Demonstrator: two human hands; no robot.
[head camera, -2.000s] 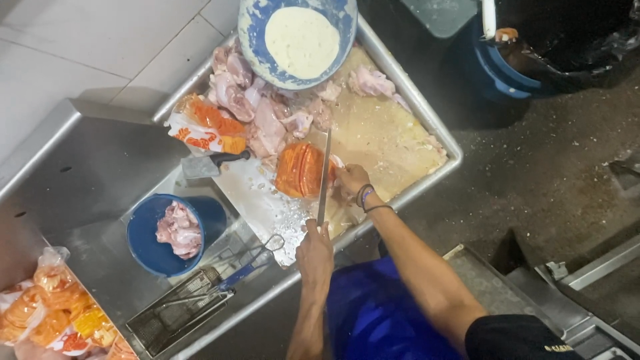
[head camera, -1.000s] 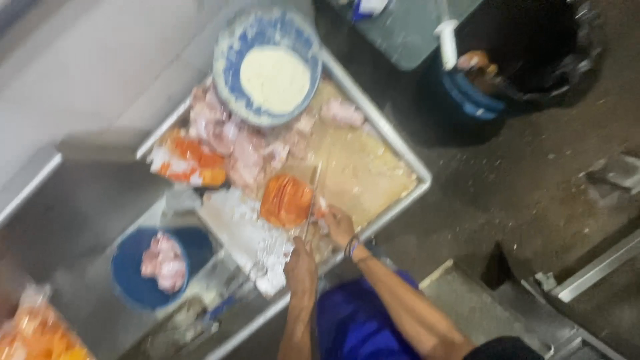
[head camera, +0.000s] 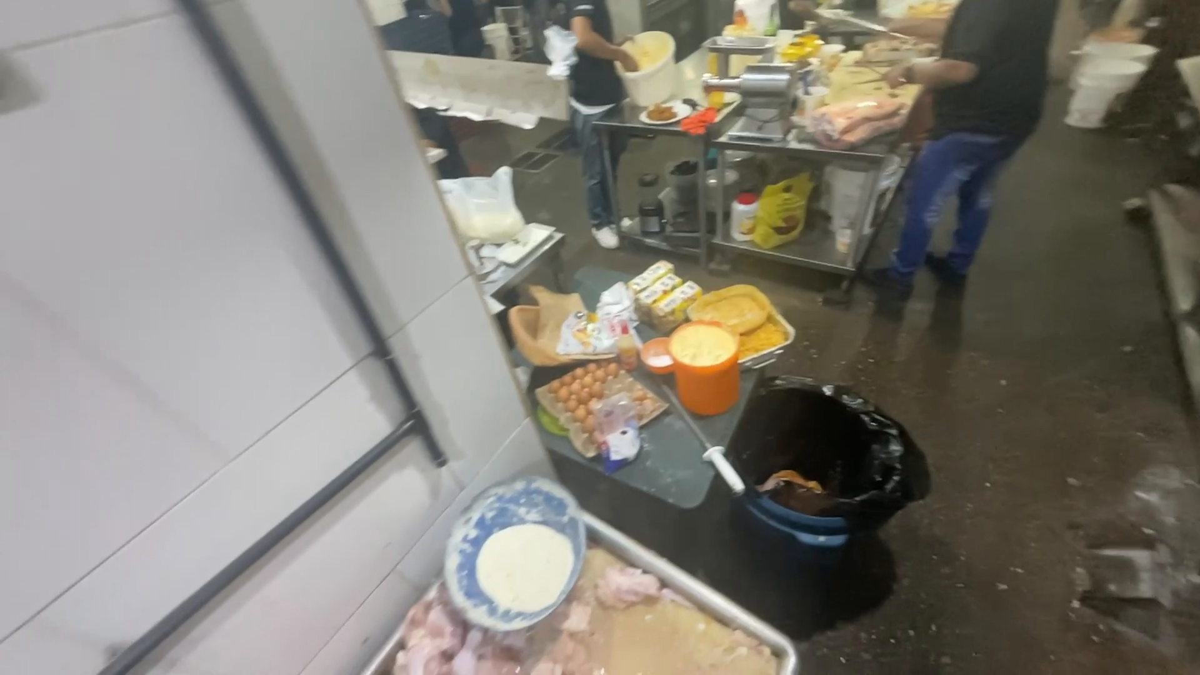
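Note:
Neither of my hands shows in the head view now, so what they hold is hidden. At the bottom of the picture lies the far part of a metal tray (head camera: 689, 572) with raw chicken pieces (head camera: 436, 642) along its left side. A blue bowl (head camera: 459, 553) of white powder (head camera: 525, 567) rests at the tray's far left corner. One more piece of raw chicken (head camera: 626, 585) lies right of the bowl, on the pale wet surface of the tray.
A tiled wall (head camera: 234, 253) rises at left. Beyond the tray are a grey table (head camera: 675, 473) with an egg carton (head camera: 595, 398) and an orange container (head camera: 707, 380), and a lined bin (head camera: 825, 525). Farther back, two people (head camera: 595, 70) (head camera: 994, 103) stand by metal work tables (head camera: 797, 248).
The view has swung up and away from my hands. Earlier, both hands were at an orange-red block on the tray, with a knife seen there two seconds ago; these are now out of frame.

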